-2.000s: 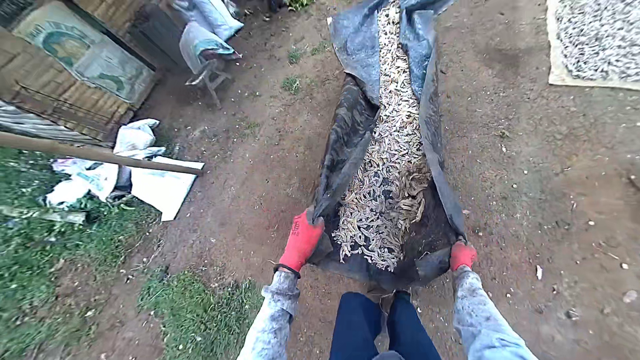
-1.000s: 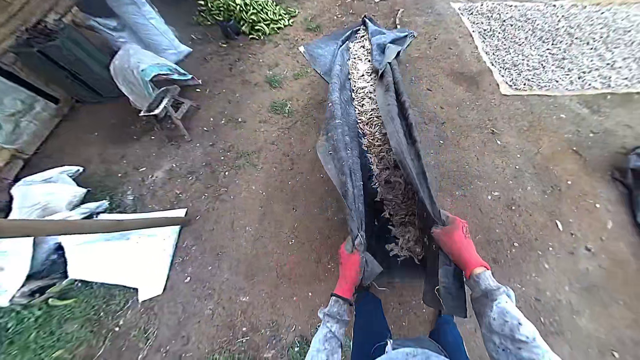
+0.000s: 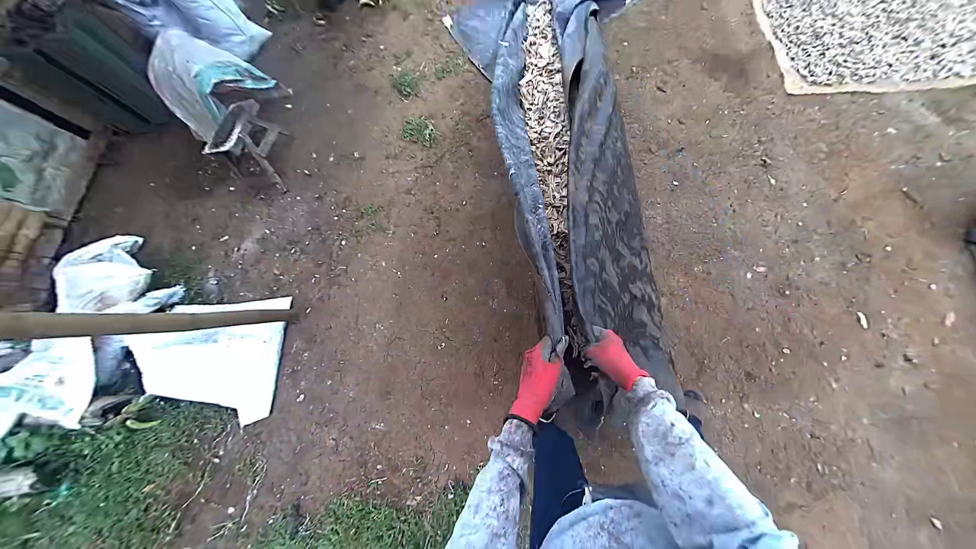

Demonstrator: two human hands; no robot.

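Note:
A long dark plastic sheet (image 3: 614,221) lies on the bare soil, its two long edges folded up into a trough. Between the folds runs a strip of pale dried pods or plant pieces (image 3: 545,114), which looks darker toward me. My left hand (image 3: 540,377), in a red glove, grips the sheet's left edge. The right edge is held by my right hand (image 3: 616,360), also red-gloved. Both hands are close together at the near end, a narrow gap between them. My fingertips are partly hidden by the bunched sheet.
At the upper right, a pale mat (image 3: 862,85) bears spread small grey-white pieces. White sacks (image 3: 107,278), a white sheet (image 3: 213,366) and a wooden pole (image 3: 152,322) are on the left. Farther back stands a small wooden stool (image 3: 245,133) beside a filled sack (image 3: 187,76). Grass (image 3: 152,465) grows at lower left.
My hands have come closer together, each still holding an edge. The sheet, spread wider two seconds ago, is now drawn into a narrow trough that covers more of the pale pieces.

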